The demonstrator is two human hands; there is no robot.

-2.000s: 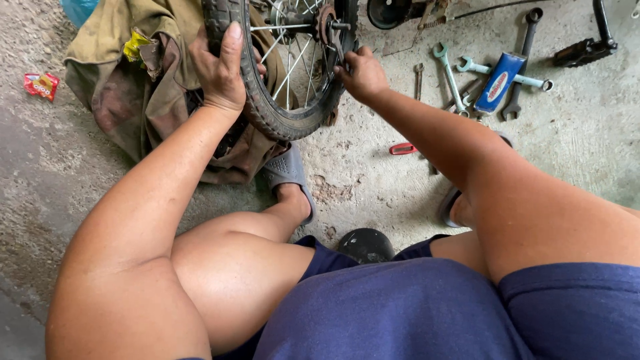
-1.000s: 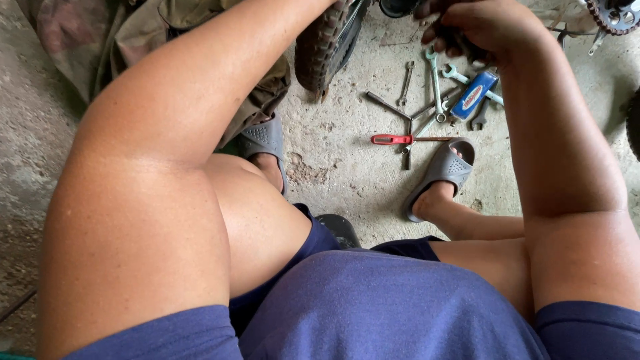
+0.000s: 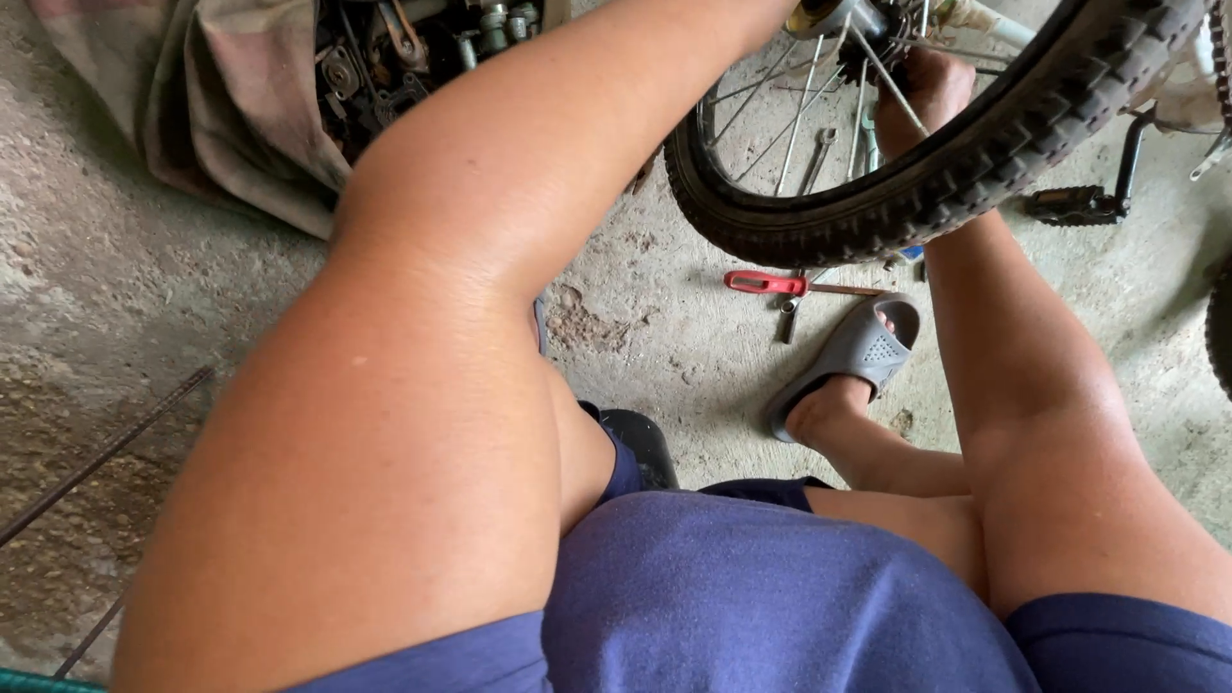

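Note:
A spoked bicycle wheel with a knobbly black tyre (image 3: 828,231) stands tilted at the upper right, in front of my right forearm. My right hand (image 3: 929,91) is behind the spokes beside the hub and sprockets (image 3: 881,48); its fingers are mostly hidden, so its grip cannot be made out. My left forearm reaches up to the top edge near the hub, and the left hand is outside the view. Under the wheel, a red-handled screwdriver (image 3: 765,282) lies on the concrete across a small metal socket tool (image 3: 790,318). A wrench (image 3: 821,154) shows between the spokes.
At the upper left, a brown cloth (image 3: 241,106) lies beside a heap of greasy metal parts (image 3: 371,77). A bicycle pedal on its crank (image 3: 1073,205) is at the right. My sandalled foot (image 3: 866,351) rests near the screwdriver. A thin metal rod (image 3: 106,452) lies at the left.
The wheel has come further into view and now stands in front of my right forearm. My right hand, above the tools a second ago, is now behind the spokes near the hub.

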